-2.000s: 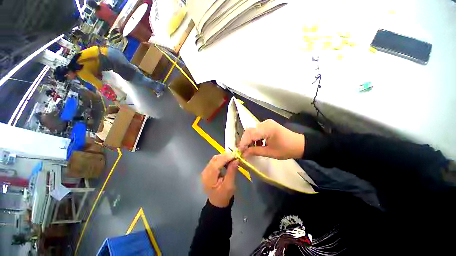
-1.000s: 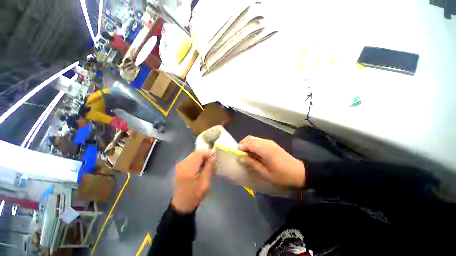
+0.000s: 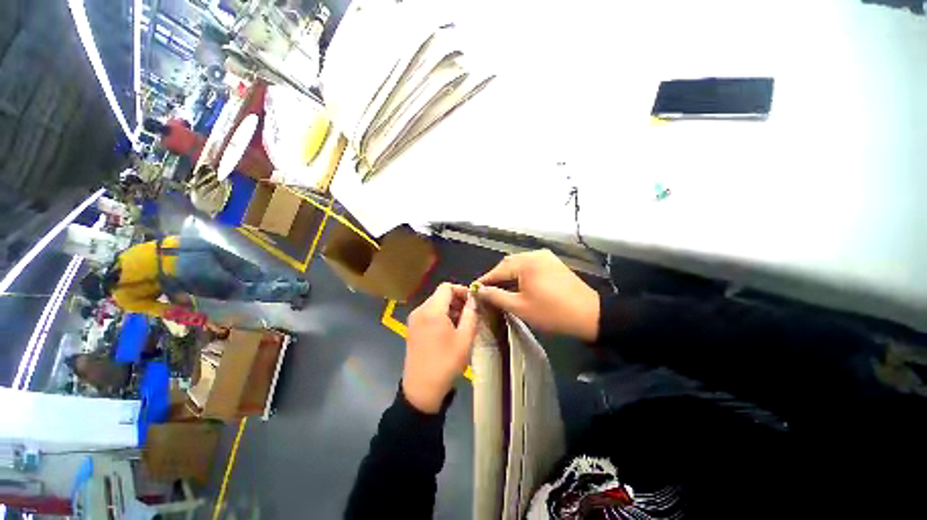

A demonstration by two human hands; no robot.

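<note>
A beige bag body [image 3: 491,427] hangs down from both hands over the lap, its long sides folded with a dark gap between them. My left hand [image 3: 439,340] pinches its top end from the left. My right hand [image 3: 537,295] pinches the same end from the right, the fingertips almost touching. A small bit of yellow edge strip [image 3: 475,288] shows between the fingertips. The fingers hide the rest of that end. I cannot tell whether a tool is in the fingers.
The white table [image 3: 773,193] holds fanned beige bag bodies [image 3: 412,107], a black phone [image 3: 712,98], a small green item [image 3: 662,191] and a dark cord [image 3: 576,208]. An open carton [image 3: 391,266] stands on the floor. A person in yellow [image 3: 152,274] bends beside another carton [image 3: 244,371].
The bag body has turned from slanting across the hands to hanging down. The hands have come together at its top end. The view has shifted, and the person in yellow appears farther left.
</note>
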